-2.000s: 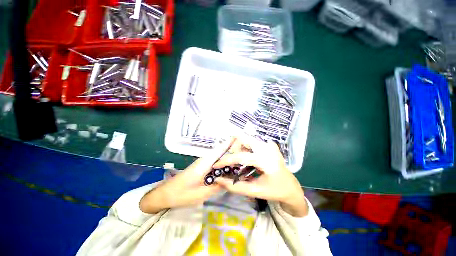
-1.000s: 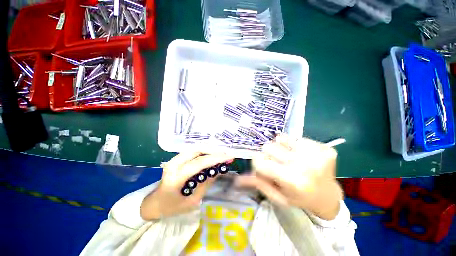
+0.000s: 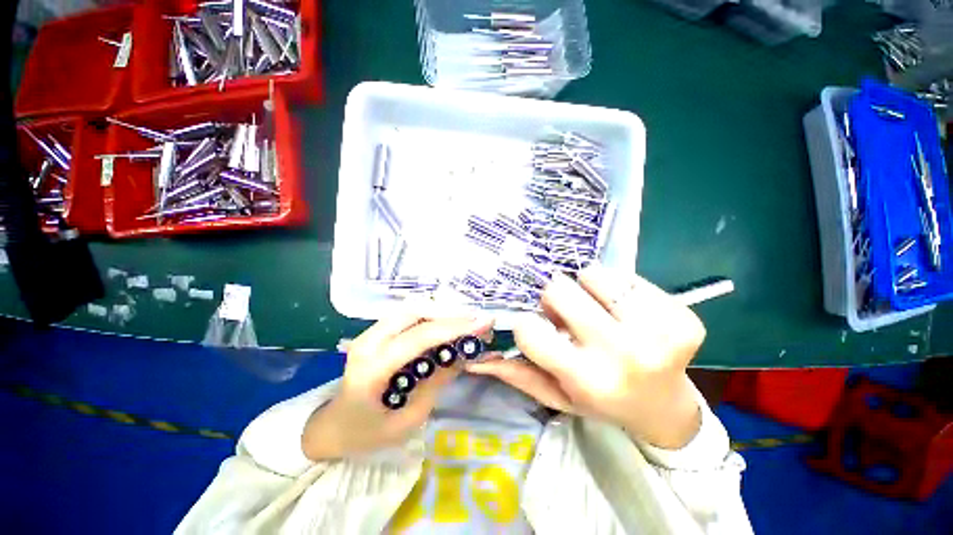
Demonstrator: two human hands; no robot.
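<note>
My left hand [image 3: 381, 381] is closed around several metal pins [image 3: 423, 367]. Their dark-ringed ends with light centres form a slanting row. My right hand [image 3: 617, 350] is beside it, fingers curled, with its fingertips close to the row's right end. A light-tipped metal rod [image 3: 713, 293] sticks out from behind the right hand's outer side; its grip is hidden. A thin light stem shows between the hands. The white tray [image 3: 491, 101] lies just beyond the hands, with many loose pins [image 3: 570, 225] at its right and front and a few along its left side.
Red bins [image 3: 193, 225] of metal parts stand at left, beside a dark arm [image 3: 52, 277]. A clear box [image 3: 502, 78] with pins is beyond the tray. A blue tray [image 3: 899, 209] rests on a pale bin [image 3: 836, 209] at right. A small clear bag [image 3: 232, 313] hangs at the bench edge.
The hands were together around the pins; the right hand has since moved right, and the rod now shows beside it. Since the last earlier frame its fingers have come back towards the row.
</note>
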